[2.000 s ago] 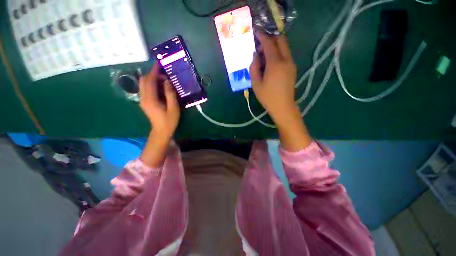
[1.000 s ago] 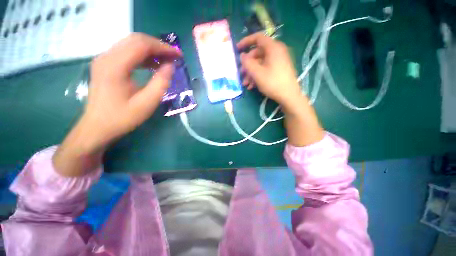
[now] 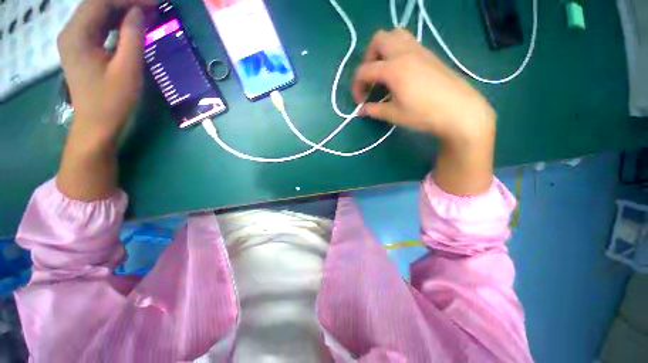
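A dark-screen smartphone [image 3: 180,74] with a purple-topped list lies at upper left. A bright-screen smartphone [image 3: 257,53] lies right of it, its top cut off. White charging cables [image 3: 273,159] plug into their lower ends. A small dark ring [image 3: 217,69] lies between the phones. My left hand [image 3: 106,64] is blurred at the dark-screen phone's upper left, its upper fingers reaching the picture's edge; whether it holds anything is hidden. My right hand [image 3: 416,88] is right of both phones, its thumb and fingers closed on a white cable where the cables come together.
A white tray with dark round spots [image 3: 30,53] is at far left, with crinkled clear plastic [image 3: 62,112] beside it. White cable loops [image 3: 477,76] lie at upper right around a black slab [image 3: 499,25]. A pale green block [image 3: 575,15] lies farther right. The bench's front edge crosses below.
My left hand has moved left and up, uncovering more of the dark-screen phone. My right hand has left the bright phone's side and closed on a cable. The view has shifted, so bench things sit higher.
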